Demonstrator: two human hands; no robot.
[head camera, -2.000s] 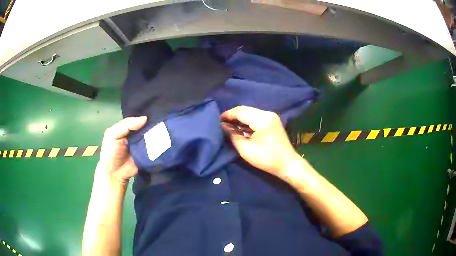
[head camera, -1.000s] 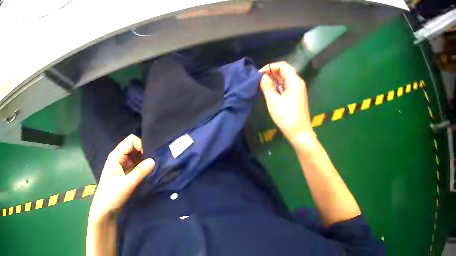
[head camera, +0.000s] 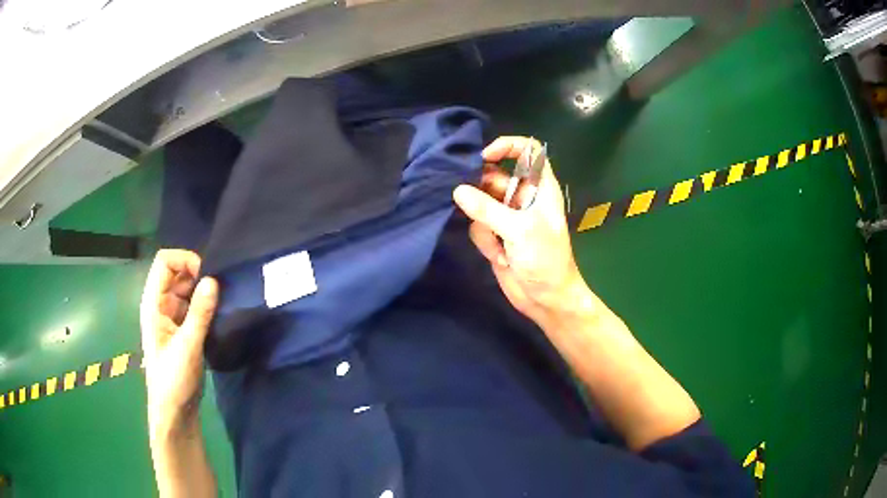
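Note:
A navy garment (head camera: 374, 282) lies over the wearer's lap, its brighter blue inside showing. A matte black cloth panel (head camera: 301, 175) covers its upper left part. A white label (head camera: 290, 278) sits on the blue inside. My left hand (head camera: 177, 326) pinches the garment's left edge between thumb and fingers. My right hand (head camera: 520, 229) pinches the garment's right edge with thumb and finger. Small thread snips (head camera: 527, 173) are held in the same right hand, their silver blades pointing up and away from the cloth.
A grey metal table (head camera: 224, 73) with a white top curves across the upper left, just beyond the garment. The green floor (head camera: 700, 311) carries yellow-black tape (head camera: 681, 192). Dark objects stand at the upper right edge.
My right hand has moved down and left along the garment's edge, and the snips' blades now show clearly. My left hand has shifted left, and the cloth is spread wider between the hands.

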